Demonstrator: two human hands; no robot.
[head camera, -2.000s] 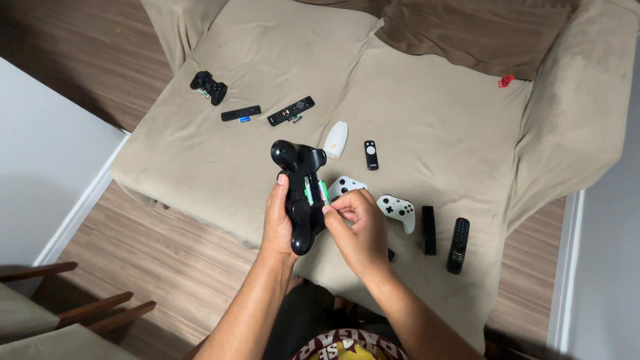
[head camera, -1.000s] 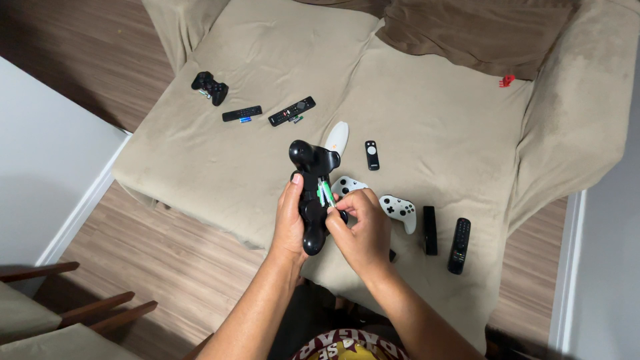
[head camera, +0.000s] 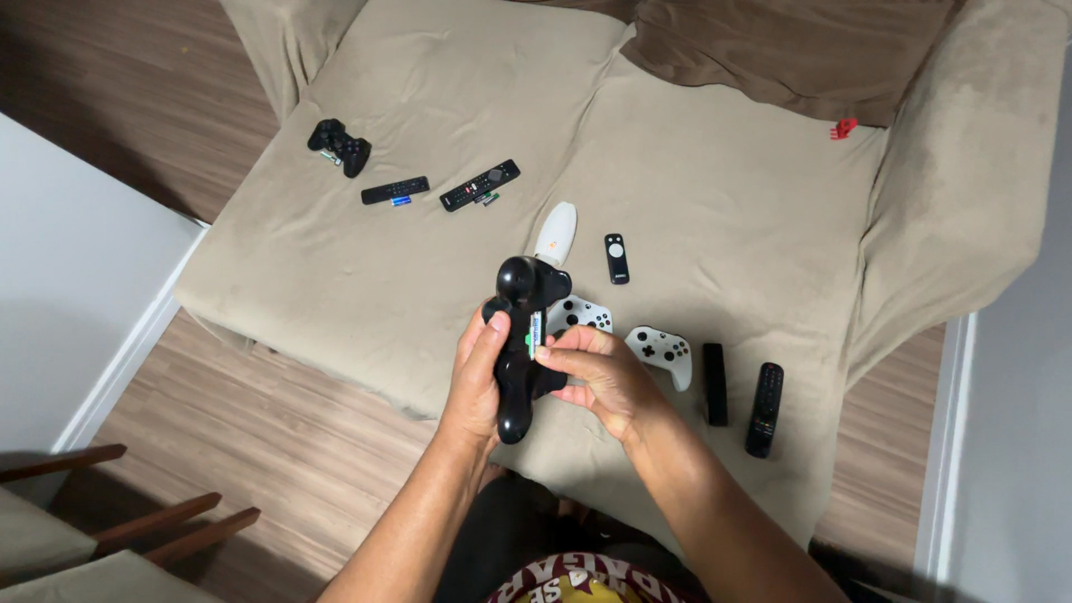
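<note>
My left hand (head camera: 479, 368) grips a black game controller (head camera: 514, 402) with its back side turned up. A battery with a white and green wrapper (head camera: 536, 328) lies in the controller's battery compartment, and the fingertips of my right hand (head camera: 599, 368) touch its lower end. Behind my right hand are two white game controllers, one partly hidden (head camera: 586, 313) and one in fuller view (head camera: 667, 352). A white oval device (head camera: 557, 233) lies just beyond the held controller. Whether a second battery sits in the compartment cannot be made out.
On the beige sofa (head camera: 712, 193) lie another black controller (head camera: 355, 157), two remotes (head camera: 395, 189) (head camera: 480, 185) with batteries beside them, a small remote (head camera: 616, 258), a black bar-shaped object (head camera: 715, 385), a long remote (head camera: 765, 410) and a red clip-like item (head camera: 844, 129). Wooden legs (head camera: 159, 523) stand lower left.
The held controller has turned more upright since the first frame. The battery stood tilted out of the compartment a second ago; now it lies along it. My right hand stays at the compartment.
</note>
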